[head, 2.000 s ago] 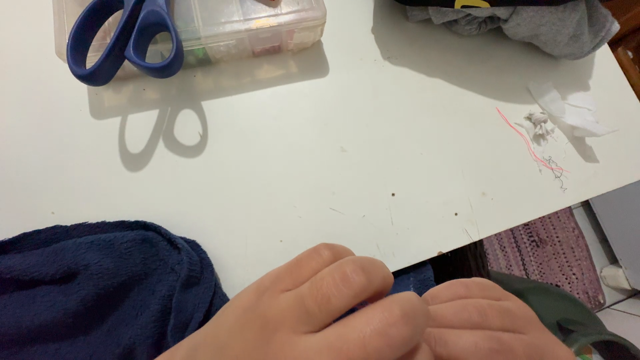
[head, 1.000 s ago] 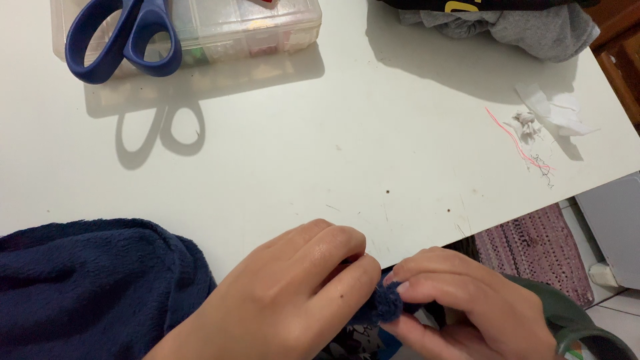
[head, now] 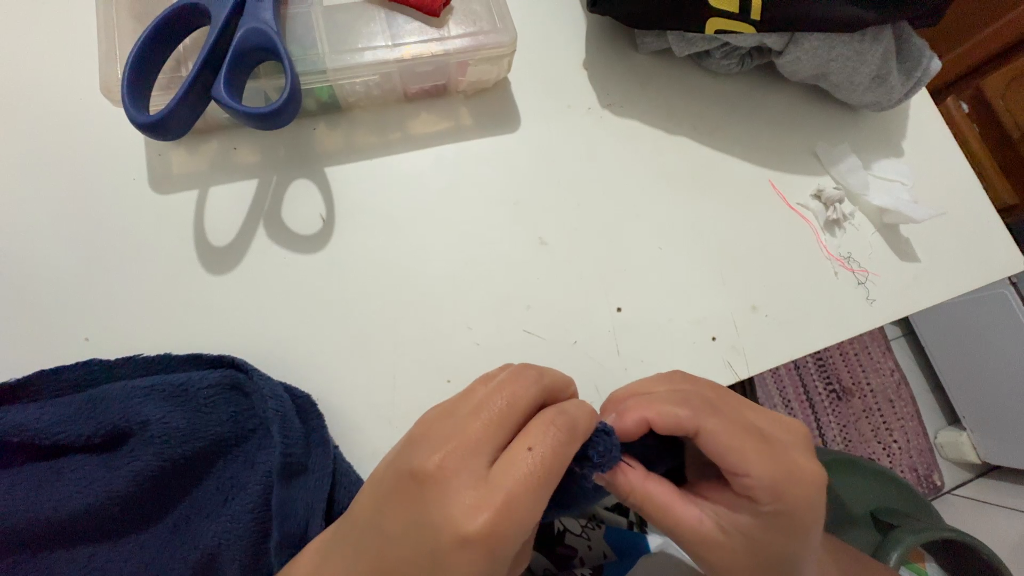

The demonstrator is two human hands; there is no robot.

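Near the table's front edge, my left hand [head: 480, 464] grips a bunched fold of navy blue plush fabric [head: 596, 456]. My right hand [head: 712, 456] pinches the same fold from the right, thumb below and index finger above. A thin dark sliver, perhaps a needle or thread, shows at the right thumb tip; which one I cannot tell. More navy plush fabric [head: 144, 464] lies heaped on the table at the lower left, beside my left forearm. The left hand's fingertips are hidden behind the fold.
Blue-handled scissors [head: 256, 72] rest on a clear plastic compartment box [head: 384, 56], with a red item [head: 424, 6] on it. Black and grey folded clothes [head: 848, 64] lie at the back right. Pink thread [head: 812, 228], dark thread bits [head: 860, 276] and white scraps [head: 888, 188] lie nearer the right edge.
Two seconds ago my hands were close together with the fold mostly hidden. My right hand has since turned and parted its thumb and index finger, and the fold shows between the hands.
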